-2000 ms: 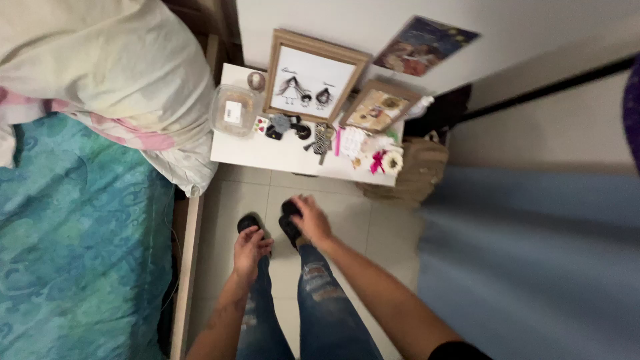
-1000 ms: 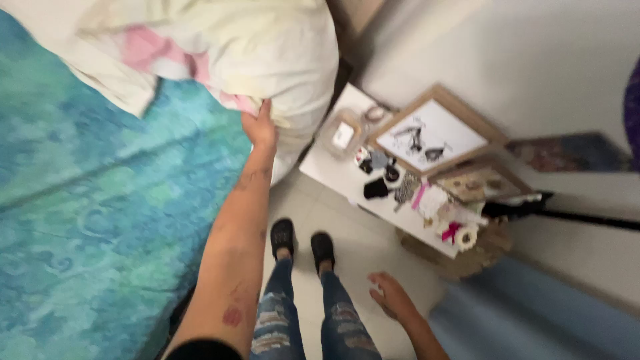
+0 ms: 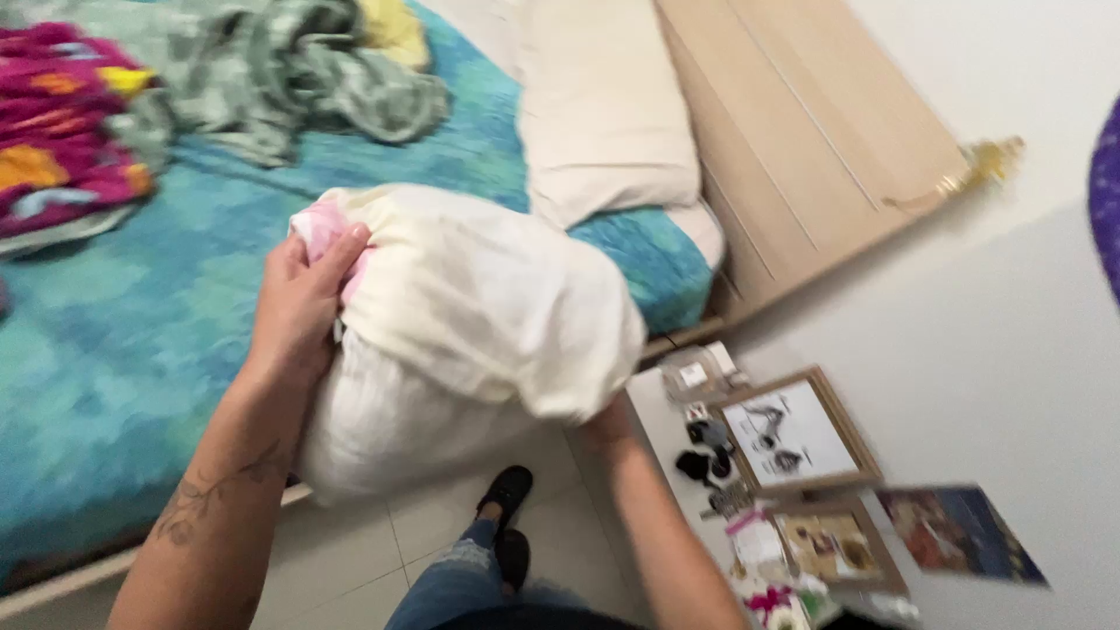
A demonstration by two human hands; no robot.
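Observation:
A pillow in a cream pillowcase [image 3: 490, 297] is held between my two hands above the floor beside the bed. My left hand [image 3: 306, 284] grips its upper left end, thumb on top, where pink and white cloth shows. At the pillow's lower right end is my right hand [image 3: 608, 424], its fingers hidden under the cloth. The lower side of the pillow looks white and blurred. Behind it lies the bed's teal patterned sheet [image 3: 175, 350], with another cream pillow [image 3: 612, 105] near the headboard.
A grey-green blanket [image 3: 289, 79] and a magenta patterned cloth [image 3: 61, 131] lie on the bed. The wooden headboard [image 3: 787, 131] meets the wall. At right, a white bedside table [image 3: 652, 407] holds a framed picture [image 3: 792, 437], a plastic container [image 3: 691, 372] and small items.
The cream-covered pillow has come up off the bed into both hands. My right hand, free over the floor a second ago, is now at the pillow. The view has swung toward the headboard.

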